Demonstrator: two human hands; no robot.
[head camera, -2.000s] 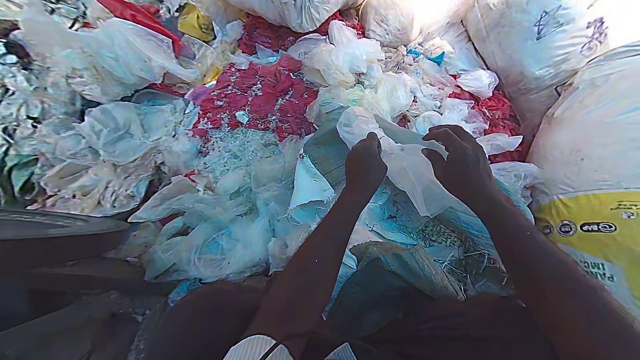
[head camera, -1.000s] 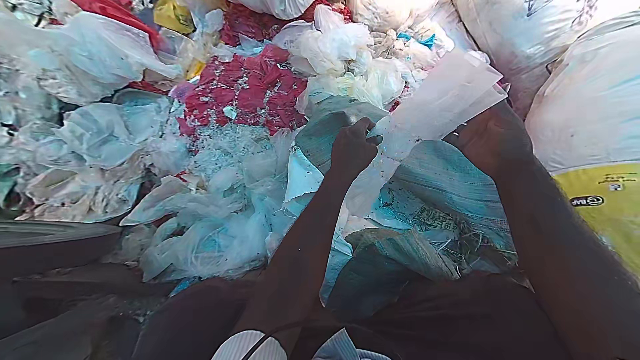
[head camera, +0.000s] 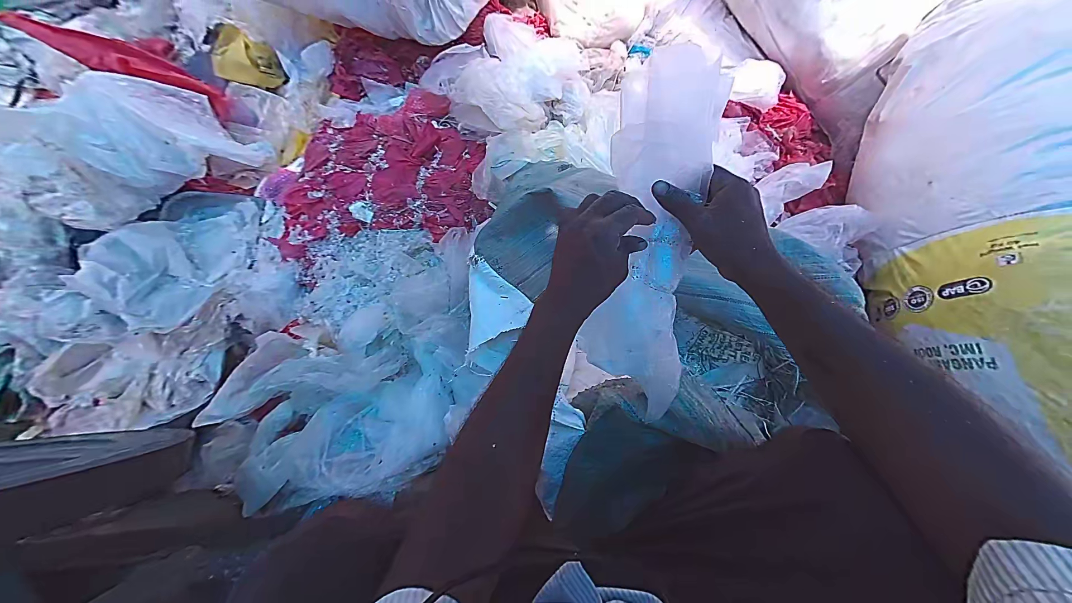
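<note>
A translucent whitish plastic sheet (head camera: 668, 126) stands up from my right hand (head camera: 724, 219), whose thumb and fingers pinch it near its middle. Its lower part hangs down between my forearms. Just left of the sheet is my left hand (head camera: 596, 239), fingers curled and slightly apart; whether it touches the plastic is not clear. Beneath both hands lies a blue-green woven sack (head camera: 523, 234), with straw-like scraps (head camera: 775, 381) near its lower right part.
Crumpled clear plastic film (head camera: 360, 402) is heaped on the left, with red netted plastic (head camera: 381, 172) behind it. Large stuffed white sacks (head camera: 971, 126) bulge at the right, one with a yellow printed band (head camera: 997, 293). A dark flat-edged object (head camera: 92, 469) lies at lower left.
The plastic sheet, slanted to the upper right a second ago, now stands nearly upright. My right hand has moved left, closer to my left hand.
</note>
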